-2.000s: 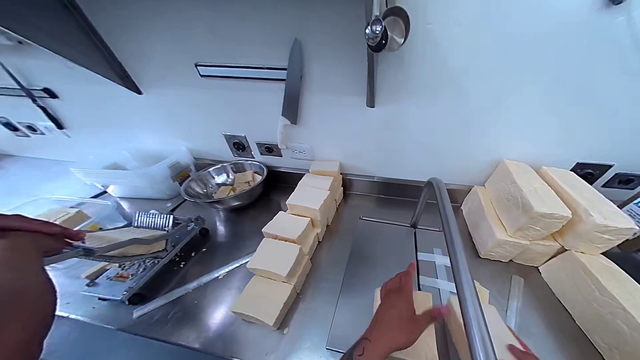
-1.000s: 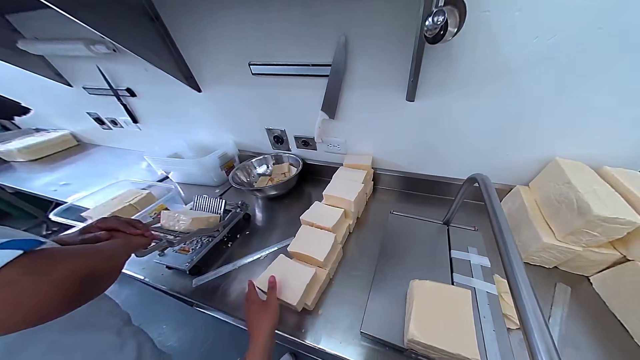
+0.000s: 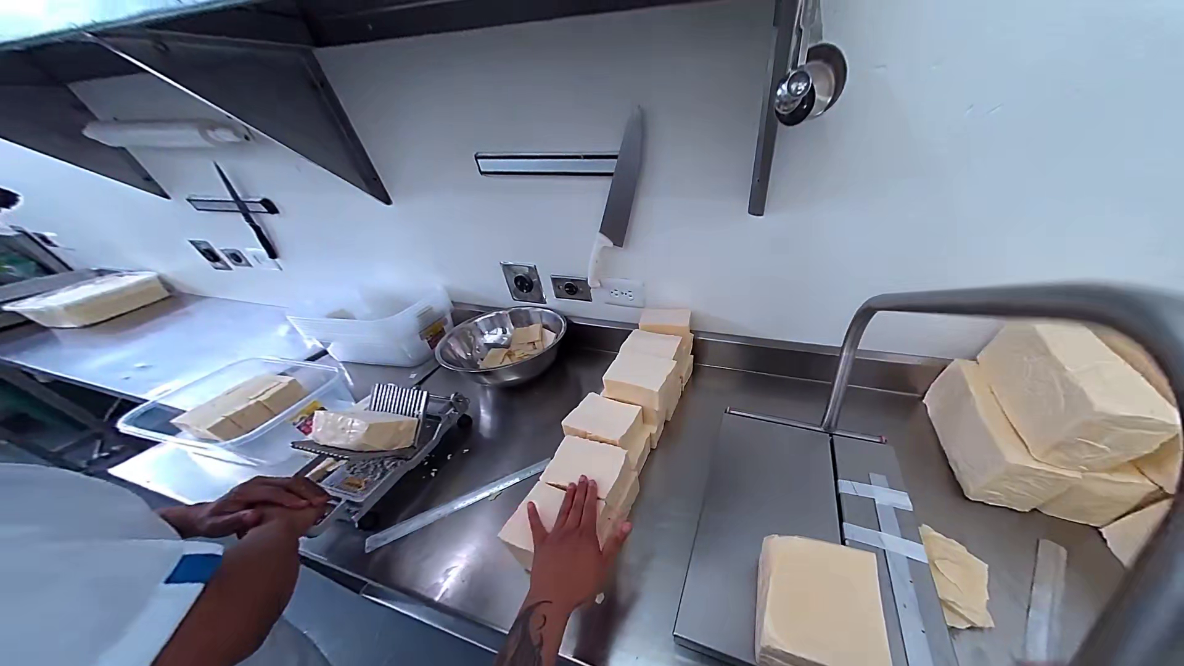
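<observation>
My left hand (image 3: pixel 572 546) lies palm down, fingers spread, on the near end of a stacked row of pale yellow blocks, butter or cheese (image 3: pixel 583 462). It presses on or touches the nearest block and does not wrap around it. My right hand is out of view. Right of the row is a flat metal cutting board (image 3: pixel 758 518) with a curved tubular metal handle (image 3: pixel 846 361) raised over it. One large pale block (image 3: pixel 821 601) sits at the board's near edge, beside a taped metal strip (image 3: pixel 893 555). A thin pale scrap (image 3: pixel 955 575) lies right of that strip.
At left, a co-worker's hands (image 3: pixel 268 504) are at a metal slicer (image 3: pixel 398 462) holding a block. Behind are a clear tub (image 3: pixel 250 407), a white bin (image 3: pixel 370 333) and a steel bowl (image 3: pixel 504 370) of pieces. Large blocks (image 3: pixel 1045 416) are piled right. A knife (image 3: pixel 624 185) hangs on the wall.
My left hand has moved from the cutting board to the near end of the row and now lies on top of it. My right hand has left the view. The view has swung left.
</observation>
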